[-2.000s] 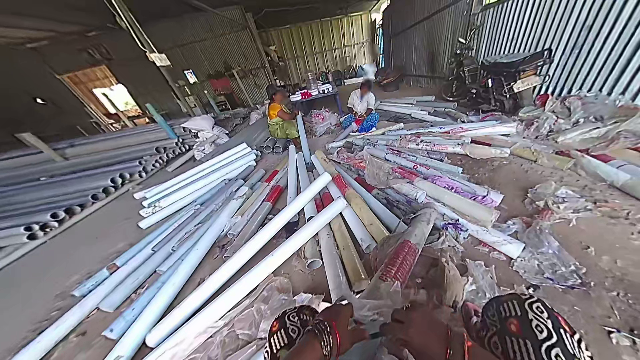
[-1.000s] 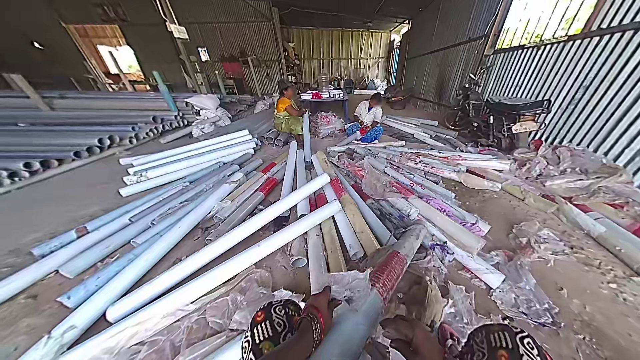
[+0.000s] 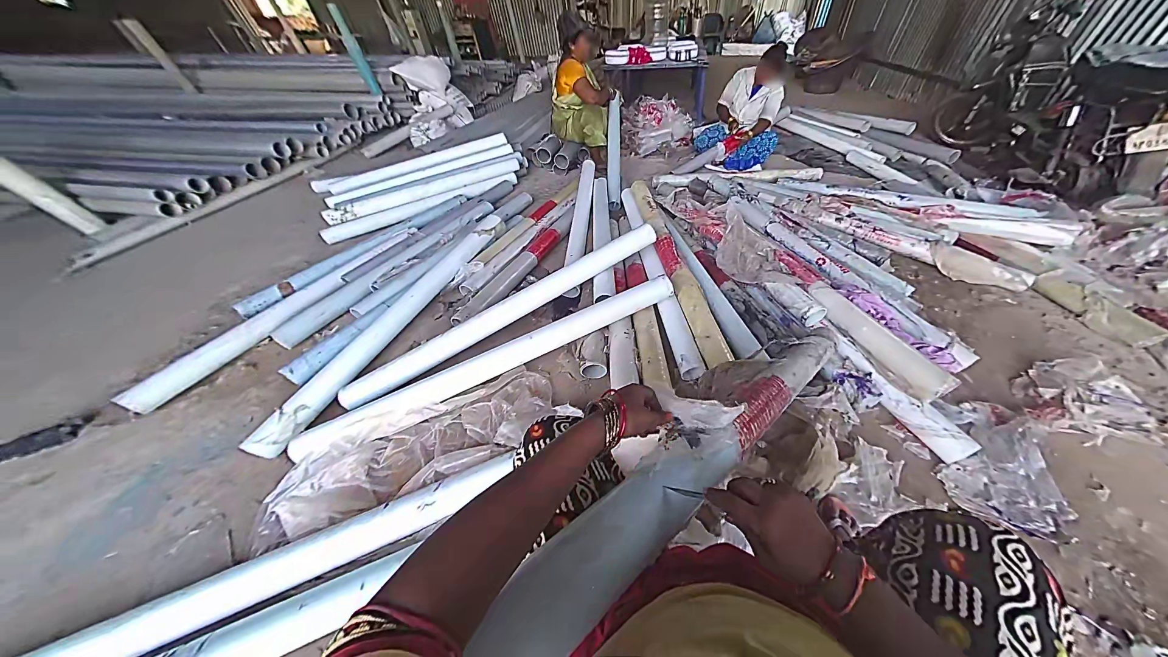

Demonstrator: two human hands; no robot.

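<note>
A grey-blue plastic pipe [image 3: 630, 511] lies slanted across my lap, its far part still covered by clear plastic wrap with a red printed band [image 3: 763, 412]. My left hand [image 3: 641, 411] grips a torn, crumpled edge of the plastic wrap [image 3: 698, 420] on the pipe's left side. On the right side, my right hand [image 3: 776, 525] holds a thin dark pointed tool [image 3: 686, 492], perhaps a blade, its tip against the pipe. My fingers partly hide the tool's handle end.
Many pale pipes [image 3: 511, 310] fan out on the floor ahead. Loose plastic film [image 3: 411, 438] lies at left and right. Two people [image 3: 579, 91] sit beyond, near a small table [image 3: 655, 66]. Grey pipes [image 3: 182, 137] are stacked at back left; a motorcycle [image 3: 1040, 100] stands at back right.
My left hand has moved from lower down beside the pipe to the torn wrap farther up. The thin tool now shows at my right hand. The view has tilted down.
</note>
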